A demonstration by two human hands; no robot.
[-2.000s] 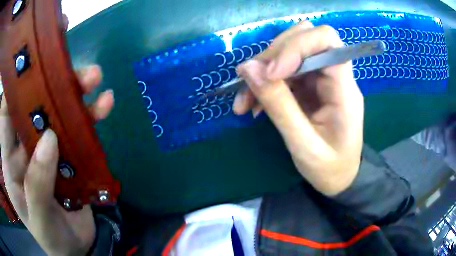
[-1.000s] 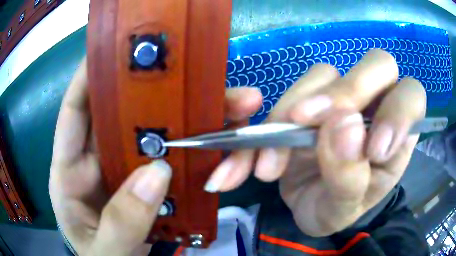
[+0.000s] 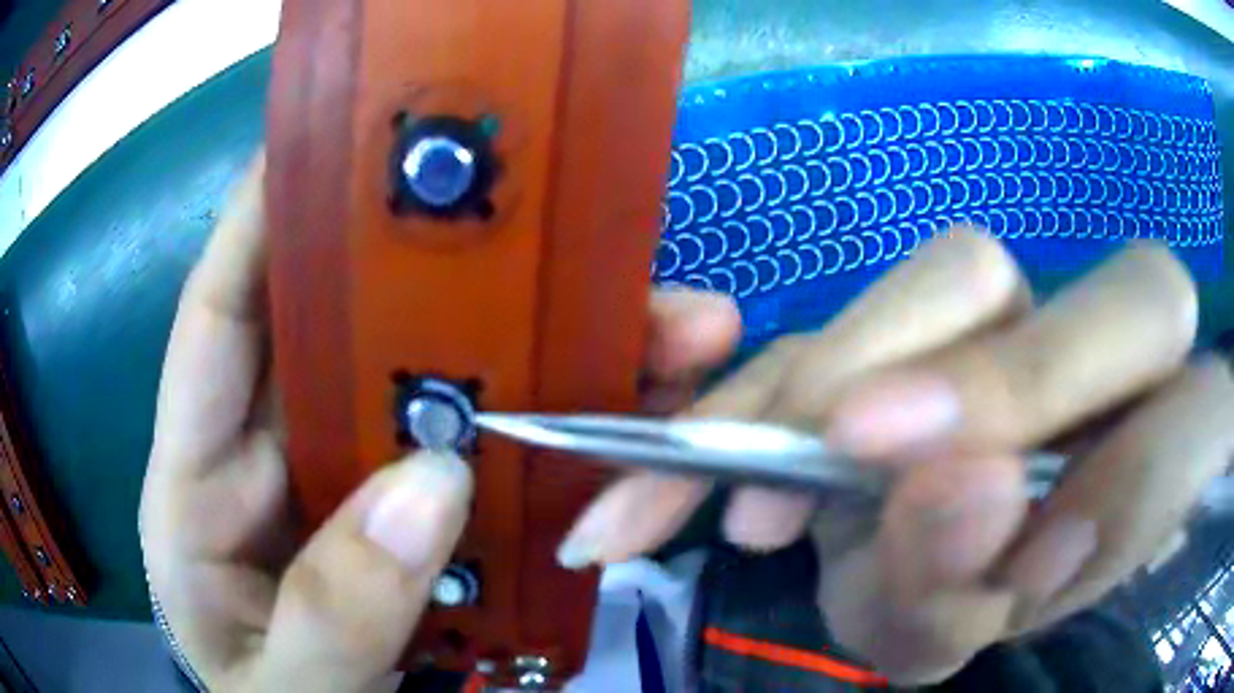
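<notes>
A reddish-brown housing strip (image 3: 582,203) is held upright close to the camera. My left hand (image 3: 311,542) grips it from behind and the left, its thumb tip against the lower edge of the middle post (image 3: 439,417). My right hand (image 3: 974,474) holds silver tweezers (image 3: 650,441) level, partly hidden by the fingers. The tweezer tip touches the right side of the middle post, where a thin silver ring shows around the post. Another post (image 3: 440,168) sits above in a black cutout, and a smaller one (image 3: 456,586) is below the thumb.
A blue sheet (image 3: 1164,257) with rows of silver C-shaped rings lies on the dark green bench surface (image 3: 122,284), behind the housing and right hand. More reddish-brown housings lie at the left edge (image 3: 30,508) and upper left (image 3: 68,48). A white band crosses the upper left.
The housing has come from the left to the centre, in front of the blue sheet. The right hand with the tweezers has moved from the sheet to the middle post.
</notes>
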